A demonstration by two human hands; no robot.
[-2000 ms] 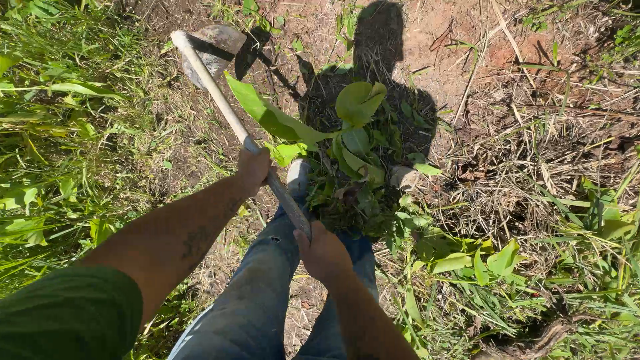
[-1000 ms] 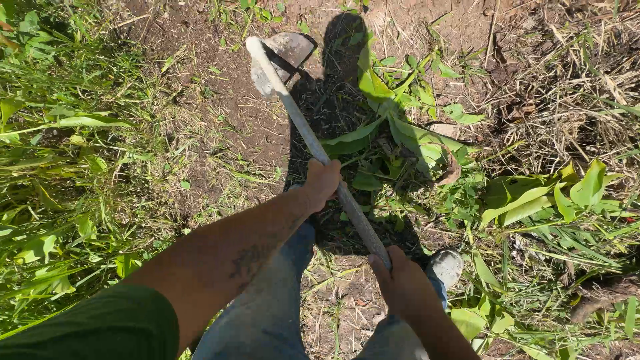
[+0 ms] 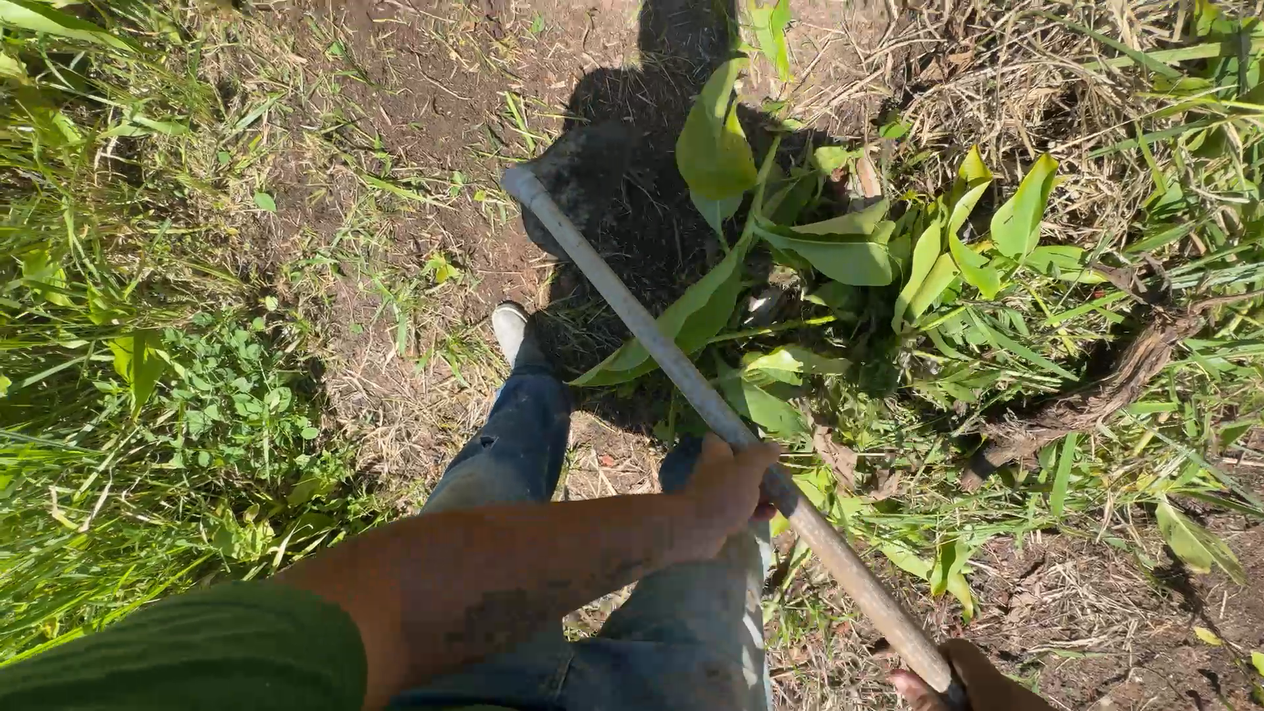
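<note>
A hoe with a long wooden handle [image 3: 652, 341] runs diagonally from upper left to lower right. Its metal blade [image 3: 573, 183], dark in my shadow, is at the far end, close over the soil. My left hand [image 3: 731, 479] is closed around the middle of the handle. Near the handle's rear end at the bottom right, my right hand [image 3: 953, 681] grips it, partly cut off by the frame. Broad green leaves [image 3: 701, 306] lie beside and beneath the handle.
Tall grass [image 3: 79, 395] grows along the left. Dry straw [image 3: 987, 79] lies at the upper right, above a heap of leafy cut plants [image 3: 928, 276]. A brown dried stalk [image 3: 1116, 385] lies at the right. My shoe [image 3: 511, 331] stands on bare soil, left of the handle.
Both hands have moved toward the lower right with the hoe, and my right hand is now near the frame's bottom edge. The broad leaves have shifted. The view has moved too.
</note>
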